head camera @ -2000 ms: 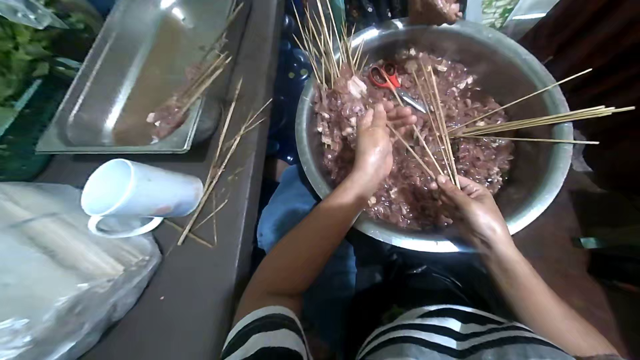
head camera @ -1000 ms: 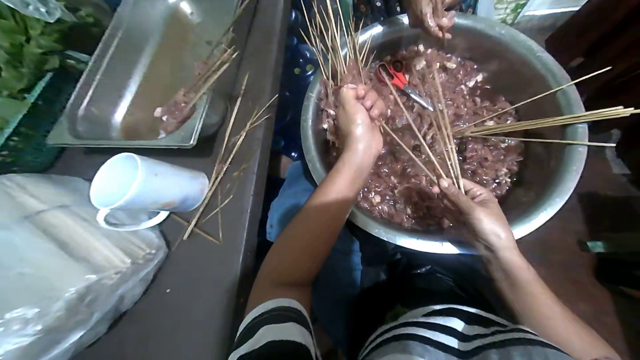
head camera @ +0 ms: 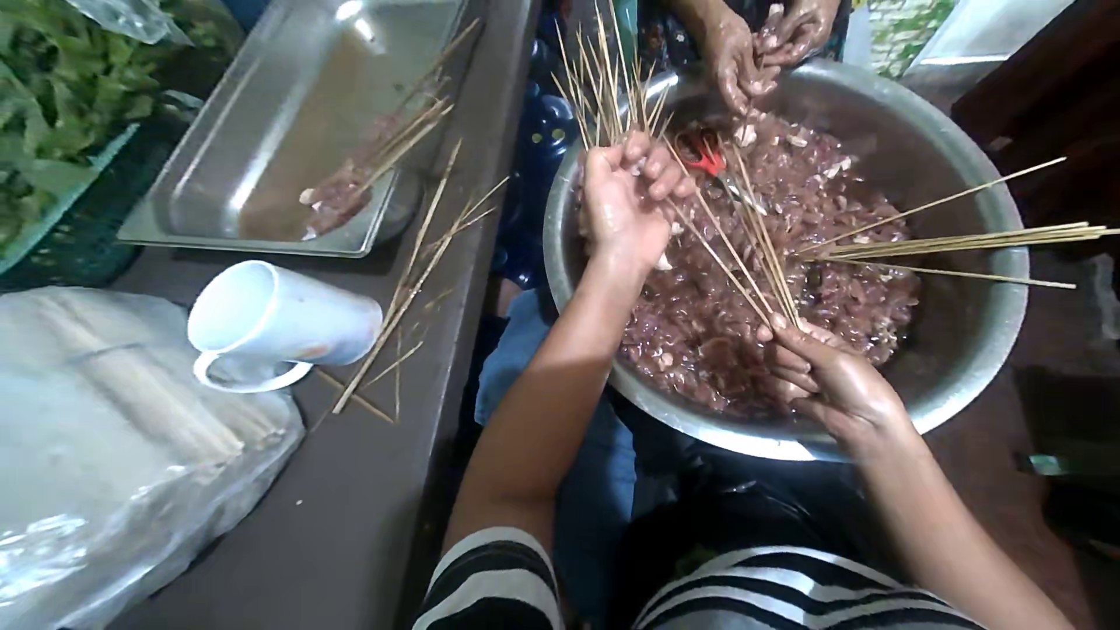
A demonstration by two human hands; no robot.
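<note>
A wide metal basin (head camera: 1006, 350) holds raw meat pieces (head camera: 709, 350). My left hand (head camera: 630, 192) is over its left side, fingers curled near the lower ends of a cluster of thin wooden skewers (head camera: 604, 87); whether it grips anything is unclear. My right hand (head camera: 831, 376) grips the near ends of several thin skewers (head camera: 761, 236), which fan out over the meat. Red-handled scissors (head camera: 707, 162) lie on the meat between the two groups. More skewers (head camera: 962, 243) rest across the basin's right rim, their inner ends in the meat.
Another person's hands (head camera: 752, 52) work at the basin's far rim. On the table at left are a steel tray (head camera: 254, 245) with skewered meat (head camera: 337, 201), a white mug (head camera: 289, 315) on its side, loose sticks (head camera: 420, 280), a plastic-wrapped bundle (head camera: 114, 437) and leafy greens (head camera: 70, 114).
My left hand has moved up from over the meat toward the upright skewer cluster. The other person's hands have come further in over the far rim. My right hand keeps its skewers.
</note>
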